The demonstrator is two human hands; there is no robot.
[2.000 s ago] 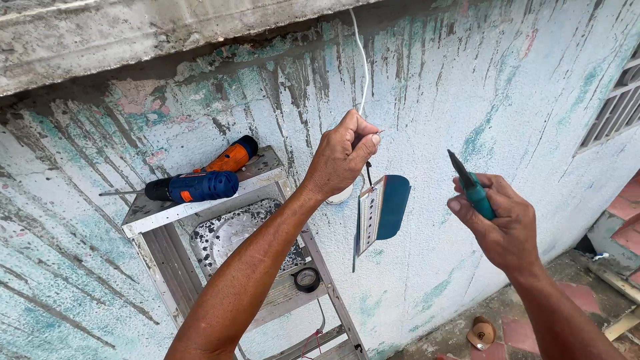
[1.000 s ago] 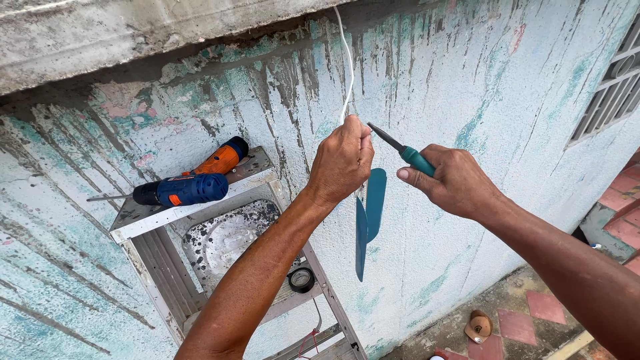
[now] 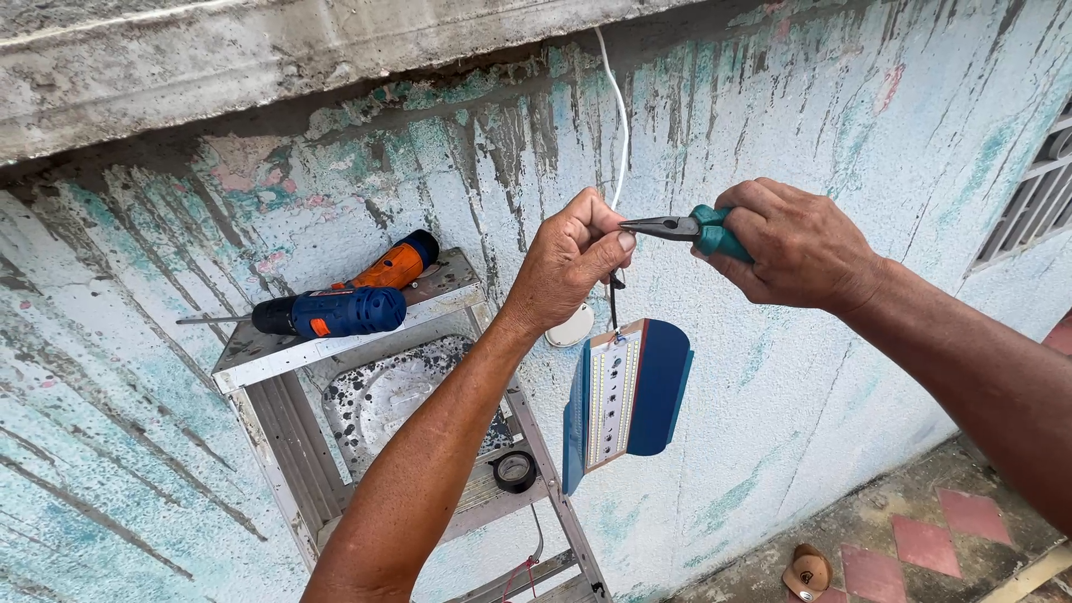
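My left hand (image 3: 578,255) pinches wire ends where a white cable (image 3: 623,126) from under the ledge meets a black lead (image 3: 614,306). An LED light fixture with blue panels (image 3: 666,389) hangs from that lead just below the hand, its LED strip (image 3: 611,398) showing. My right hand (image 3: 791,243) is closed around the green handles of long-nose pliers (image 3: 670,228). The plier tips point left and meet the wire at my left fingertips; whether the jaws grip it is too small to tell. A round white cover (image 3: 571,327) is on the wall behind.
A stepladder (image 3: 352,356) stands against the painted wall, with a blue cordless drill (image 3: 347,312) and an orange power tool (image 3: 398,261) on top. Black tape (image 3: 513,471) rests lower on it. Above runs a concrete ledge (image 3: 293,63). A cap (image 3: 808,572) lies on the tiled floor.
My right hand has brought the pliers leftward from well off to the right, up to my left fingertips. The hanging fixture has turned, and its LED side faces me again.
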